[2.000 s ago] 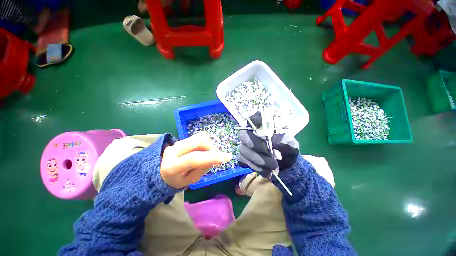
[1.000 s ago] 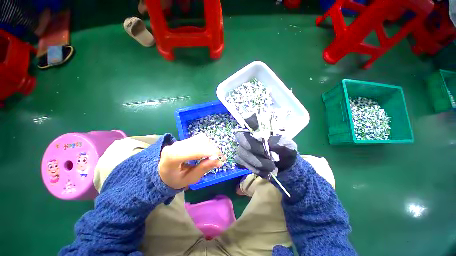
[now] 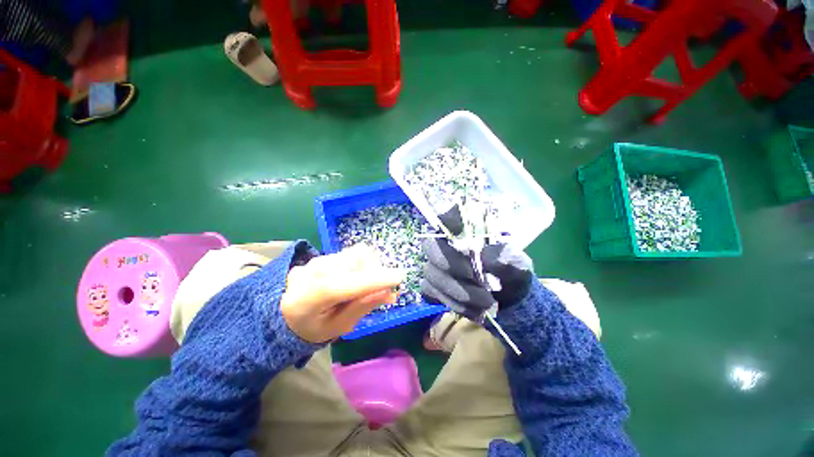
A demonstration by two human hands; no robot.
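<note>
My left hand (image 3: 341, 290), bare, is over the blue crate (image 3: 377, 324) with its fingers together. I cannot tell whether a small piece is between the fingertips. My right hand (image 3: 477, 270), in a dark grey glove, is closed on thin white branched runners (image 3: 502, 332). One end points down over the sleeve, and others stick out above the fingers. This hand covers the near corner of the white tub (image 3: 519, 171). The tub rests over the crate's right side. Both hold heaps of small white and greenish plastic parts (image 3: 448, 174).
A green crate (image 3: 600, 212) with similar parts stands on the right, another at the right edge. A pink stool (image 3: 127, 326) stands by my left leg. Red stools (image 3: 344, 67), a loose sandal (image 3: 251, 59) and part of a person at upper left are farther away.
A white piece showed at my left fingertips one second ago, with the thumb apart. Now the fingers are together and that piece is not visible. My right hand still holds the runners in nearly the same place.
</note>
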